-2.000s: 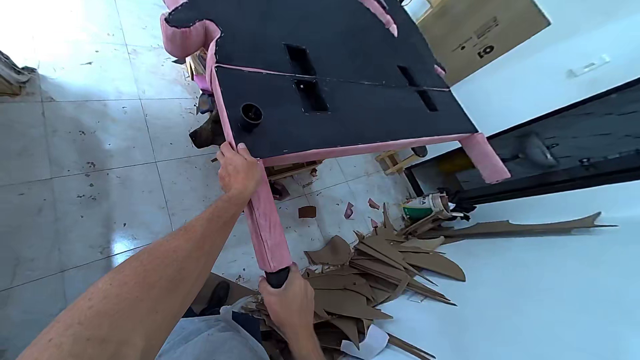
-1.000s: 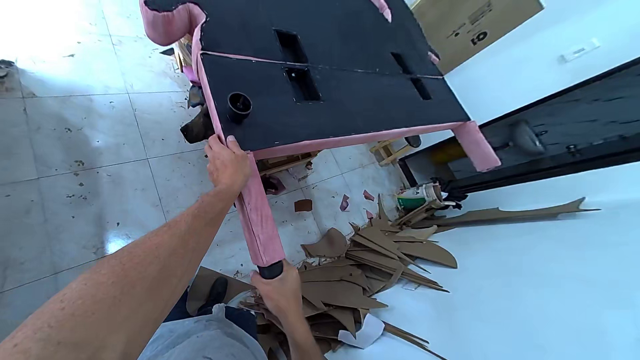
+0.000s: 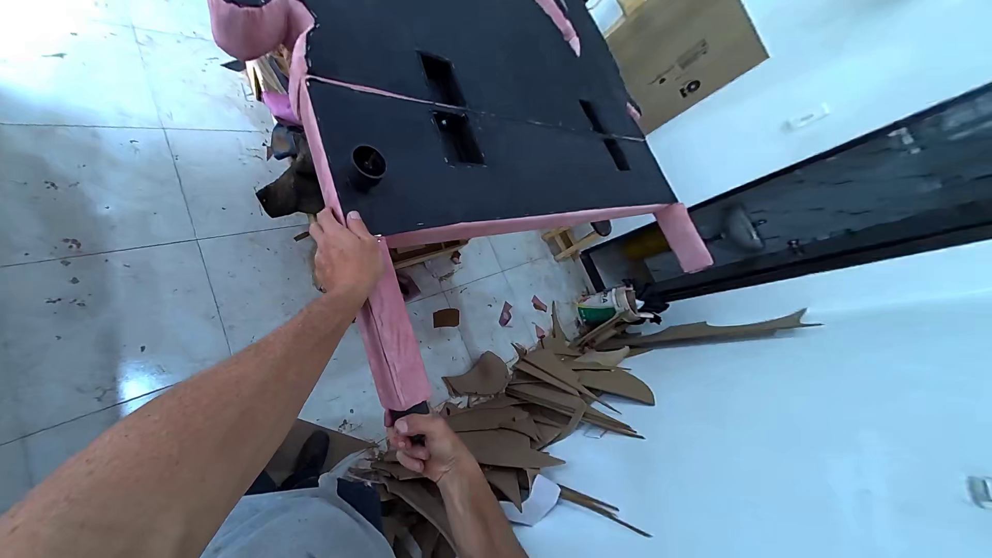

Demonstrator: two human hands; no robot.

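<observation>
A large piece of furniture, its underside a black panel (image 3: 527,178) edged in pink fabric, fills the upper middle. From its near corner a pink-covered leg (image 3: 391,341) points toward me. My left hand (image 3: 345,252) rests on that corner, fingers over the pink edge. At the leg's end is a black cap (image 3: 408,412); my right hand (image 3: 430,446) is closed around it, with the grip partly hidden. A black round cup-like fitting (image 3: 368,165) stands on the panel near my left hand. Another pink leg (image 3: 683,239) projects at the right corner.
Below right, a pile of brown offcut pieces (image 3: 535,403) lies against the white wall. Beside it stands a white and green bucket (image 3: 604,306). Pink and brown scraps (image 3: 446,318) lie on the tiled floor. A cardboard box (image 3: 686,62) is behind the furniture; a wooden stool (image 3: 564,242) stands beyond it.
My left hand has stayed at the near corner and my right hand at the leg's end. The fingers of my right hand have shifted slightly around the black cap.
</observation>
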